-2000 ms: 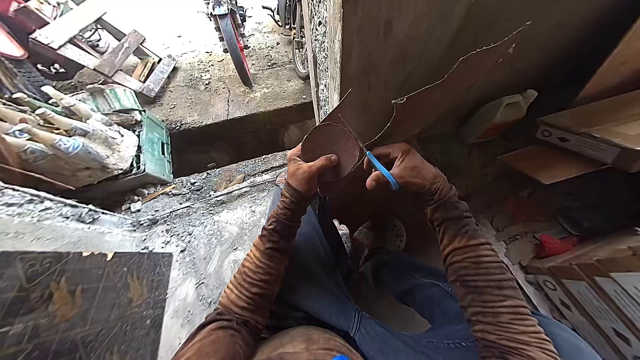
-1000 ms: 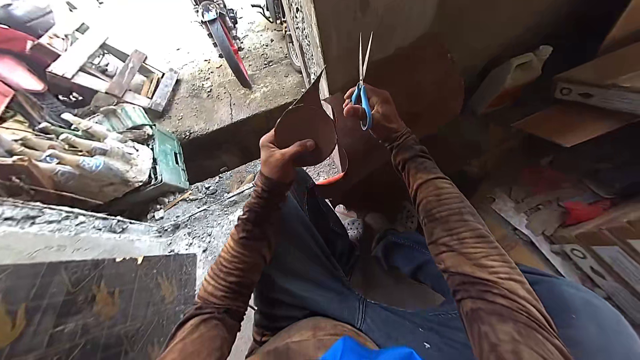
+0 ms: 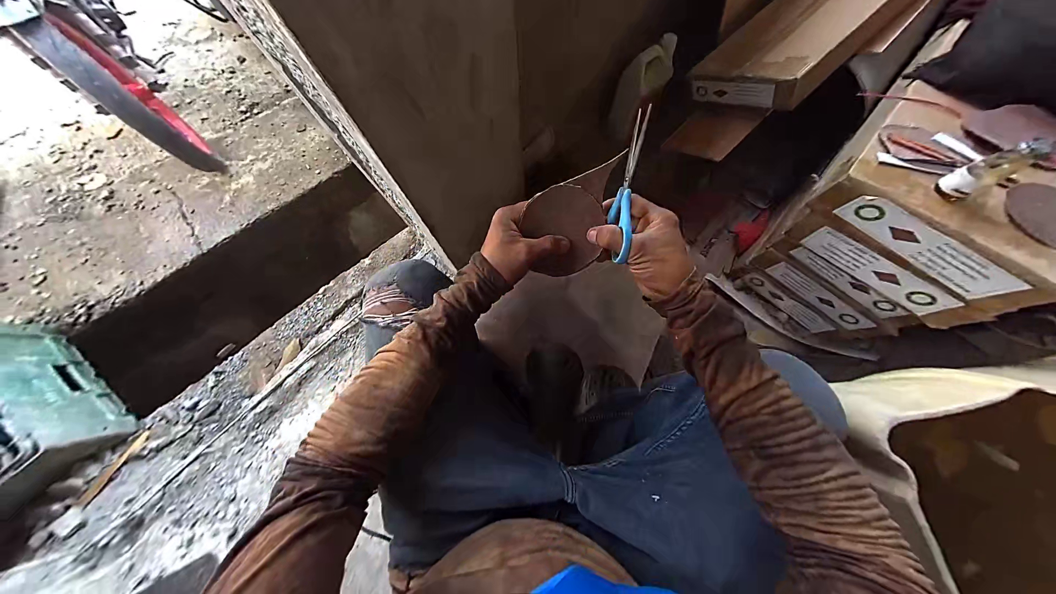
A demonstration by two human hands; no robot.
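My left hand (image 3: 521, 245) grips the left edge of a round piece of brown sheet material (image 3: 561, 231), its thumb lying on top. A pointed strip (image 3: 601, 177) of the same stuff rises at the upper right of the disc. My right hand (image 3: 648, 243) holds blue-handled scissors (image 3: 623, 219) with the blades pointing up and nearly together. Its thumb is at the disc's right edge; whether it presses on the disc is hard to tell. Below the hands, a larger brown sheet with curved cut edges (image 3: 577, 318) lies over the area between my knees.
On the right, stacked cardboard boxes (image 3: 932, 256) carry a glass bottle (image 3: 990, 169) and round brown pieces (image 3: 1033, 213). Another box (image 3: 792, 49) and a pale plastic jug (image 3: 648, 74) are behind. A concrete wall (image 3: 404, 91) stands ahead; a green crate (image 3: 62, 388) and a motorcycle wheel (image 3: 124, 91) are left.
The view has swung to the right. The large sheet that hung from the disc two seconds ago is now apart from it, below the hands. The scissors have come away from the cut.
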